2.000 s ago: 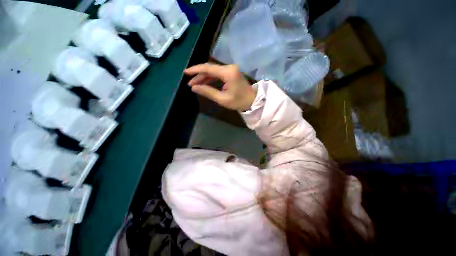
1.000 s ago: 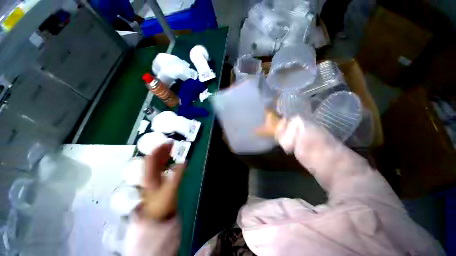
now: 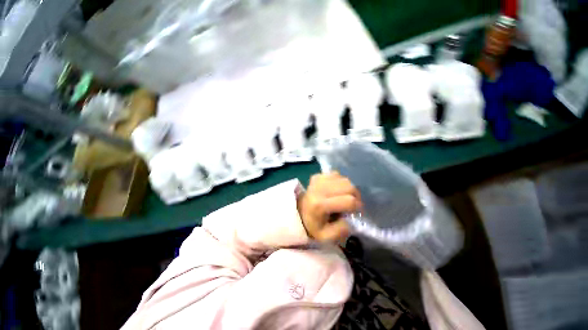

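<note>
My left hand (image 3: pixel 332 206) is closed on the rim of a clear air-column bag (image 3: pixel 445 229), near its mouth. The bag is blurred, tilted and open, held in front of the bench edge. A pale sleeve (image 3: pixel 451 306) of my right arm shows below the bag; my right hand is hidden, seemingly behind the bag. A row of several white security cameras (image 3: pixel 416 106) stands along the green bench (image 3: pixel 445 158), bases toward me. No camera is visible inside the bag.
A white board (image 3: pixel 348 35) lies behind the cameras. An orange-brown spray can (image 3: pixel 498 40) and a dark blue cloth (image 3: pixel 525 84) are at the right. A small brown cardboard tray (image 3: pixel 116 190) is at the left. More ribbed sleeves (image 3: pixel 516 219) are at the lower right.
The view has swung from the box of sleeves to the camera row. The sleeve, earlier in my right hand, is now at the bench front, its rim gripped by my left hand, which was open.
</note>
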